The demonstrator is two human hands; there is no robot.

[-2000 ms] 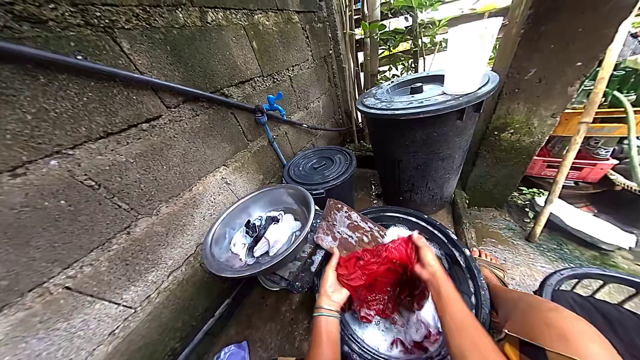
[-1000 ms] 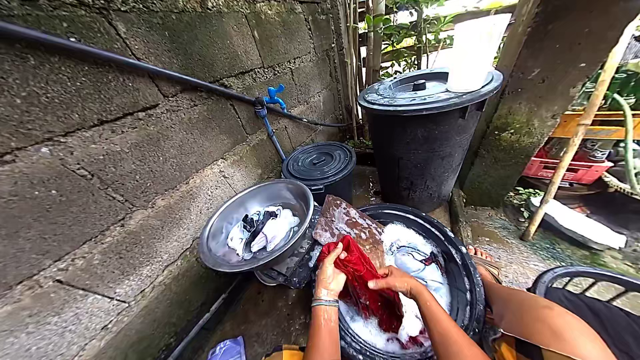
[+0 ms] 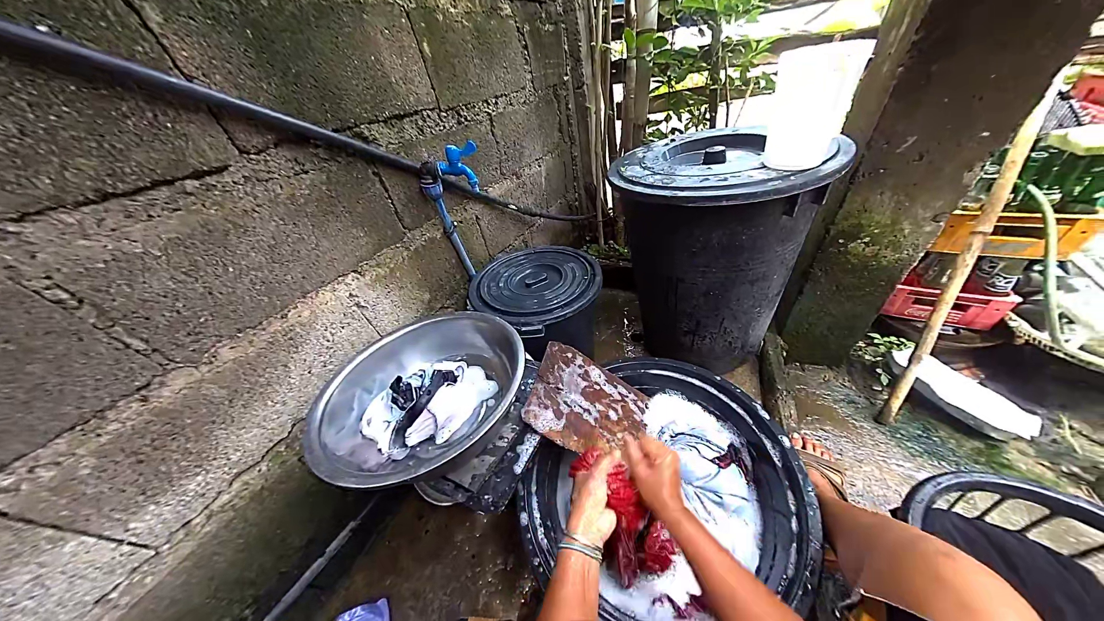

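A wet red cloth (image 3: pixel 628 509) is bunched between my two hands over a round black basin (image 3: pixel 798 517). My left hand (image 3: pixel 593 500), with bands at the wrist, is closed on its left side. On its right side my right hand (image 3: pixel 655 474) grips it too, close to the left one. The lower part of the cloth hangs towards white suds. Pale soapy laundry (image 3: pixel 703 457) lies in the basin to the right of my hands. A brown wooden board (image 3: pixel 582 397) with foam on it leans at the basin's upper left edge, just beyond my fingers.
A metal bowl (image 3: pixel 332 423) holding white and dark clothes stands left of the basin. Behind are a lidded black bucket (image 3: pixel 556 293) and a tall lidded black bin (image 3: pixel 707 267) bearing a white container (image 3: pixel 798 112). A blue tap (image 3: pixel 457 164) sits by the block wall. A black slatted basket (image 3: pixel 1000 483) is at right.
The red cloth was spread wider between my hands two seconds ago and is now gathered into a tight bunch. My hands have come close together near the board.
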